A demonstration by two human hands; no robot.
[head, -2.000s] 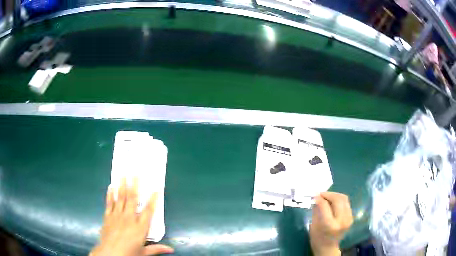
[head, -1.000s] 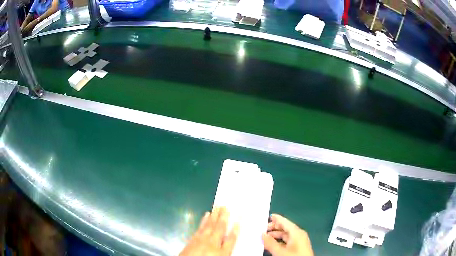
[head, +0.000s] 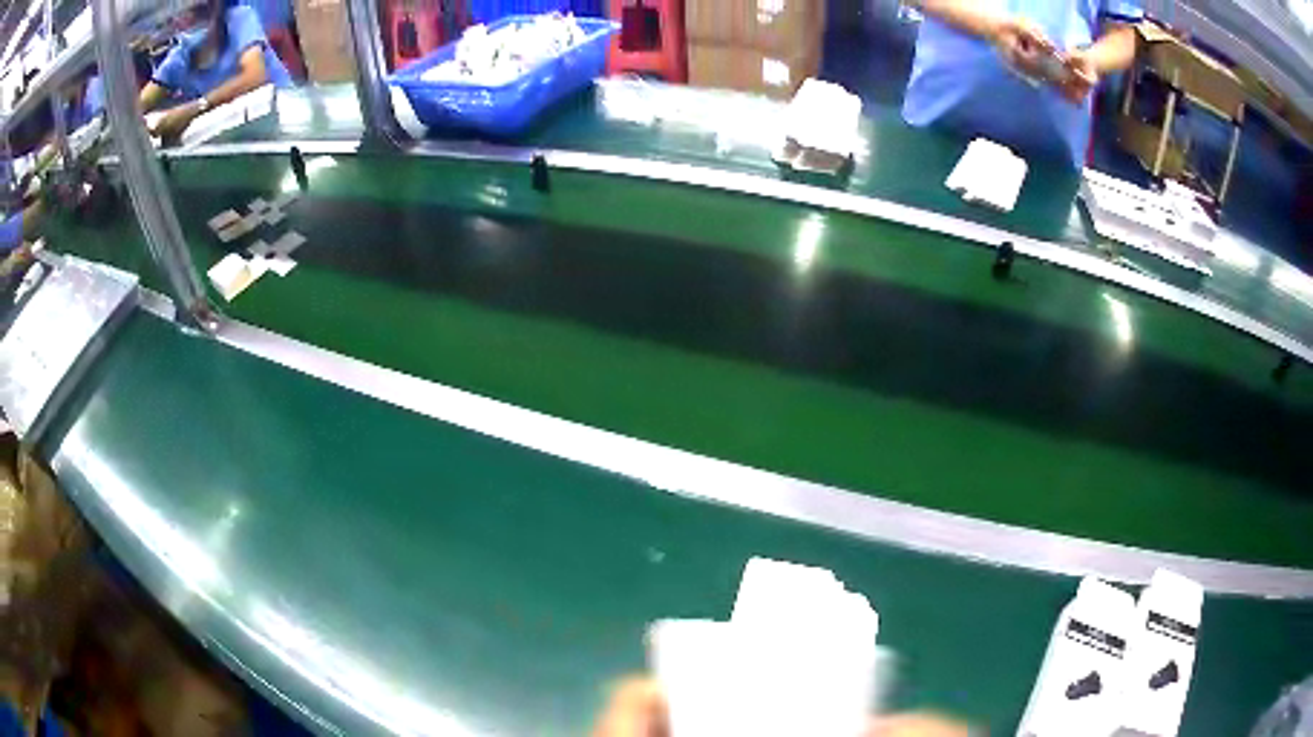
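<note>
A blurred flat white carton (head: 727,684) is at the bottom centre, over the near part of a pile of flat white cartons (head: 809,598) on the green side table. My left hand (head: 634,708) is at its left edge and my right hand (head: 929,726) at its right edge; both are blurred and cut off by the picture's bottom, and appear to hold it between them. Two columns of white printed retail boxes (head: 1094,651) with black label bars and small black pictures lie at the bottom right, cut off below.
A pale metal strip (head: 691,468) divides side table from conveyor belt (head: 576,346). White cross-shaped inserts (head: 238,274) lie on the belt's left end. A metal post (head: 141,173) and silver-white panel (head: 65,338) stand left. Across are a blue crate (head: 504,87) and people in blue.
The view has swung left and up, so the pile and printed boxes sit lower and further right. My hands have moved apart, with a blurred white carton now between them.
</note>
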